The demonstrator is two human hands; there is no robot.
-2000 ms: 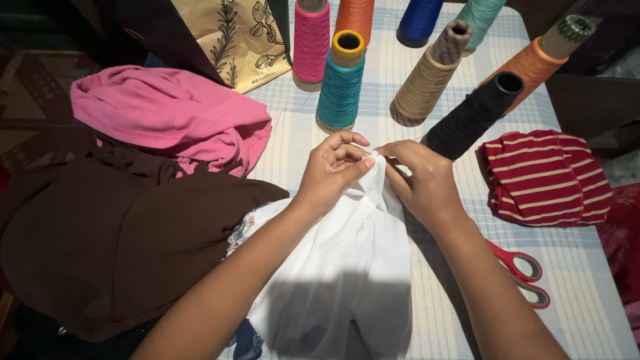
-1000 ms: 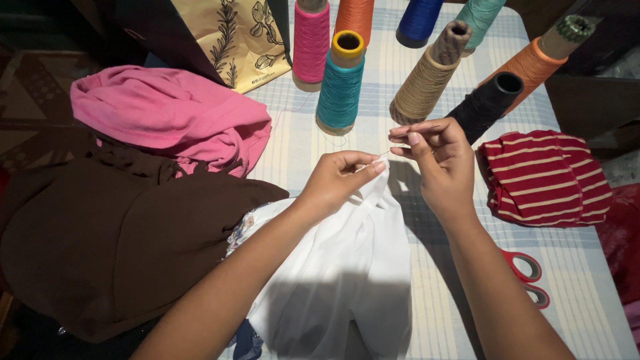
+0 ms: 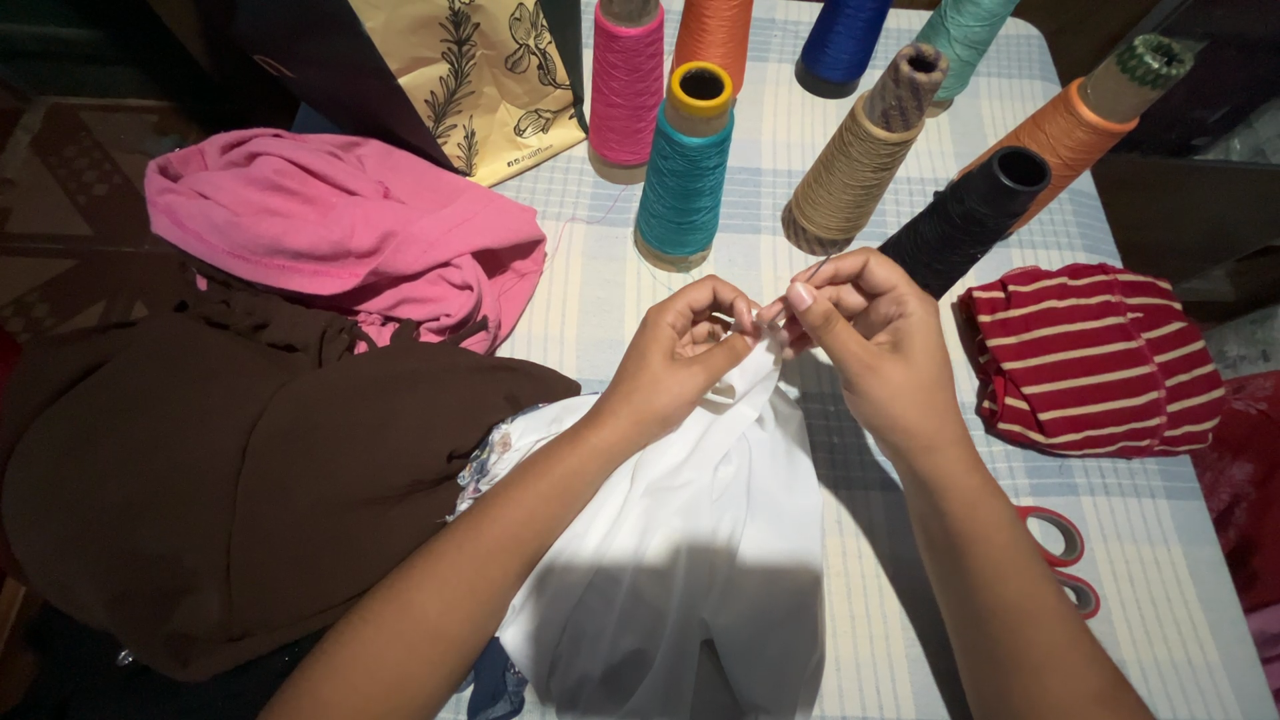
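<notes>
White thin cloth (image 3: pixel 690 500) lies over the table's near middle, its upper end gathered and raised. My left hand (image 3: pixel 680 350) pinches that end between thumb and fingers. Close beside it on the right, my right hand (image 3: pixel 870 330) holds a thin sewing needle (image 3: pixel 818 268) between thumb and forefinger, its point end hidden by the fingers. Any thread on the needle is too fine to make out. Red-handled scissors (image 3: pixel 1060 550) lie partly behind my right forearm, with their blades hidden.
Thread cones stand at the back, among them a teal one (image 3: pixel 685 180), a tan one (image 3: pixel 855 170) and a black one (image 3: pixel 965 215). Pink cloth (image 3: pixel 340 220) and brown cloth (image 3: pixel 250 470) lie left, a striped red cloth (image 3: pixel 1090 360) right. A printed bag (image 3: pixel 480 80) stands back left.
One second ago my right hand was raised a little apart from my left hand; now the two are close together at the cloth's end. My left hand keeps its pinch on the white cloth.
</notes>
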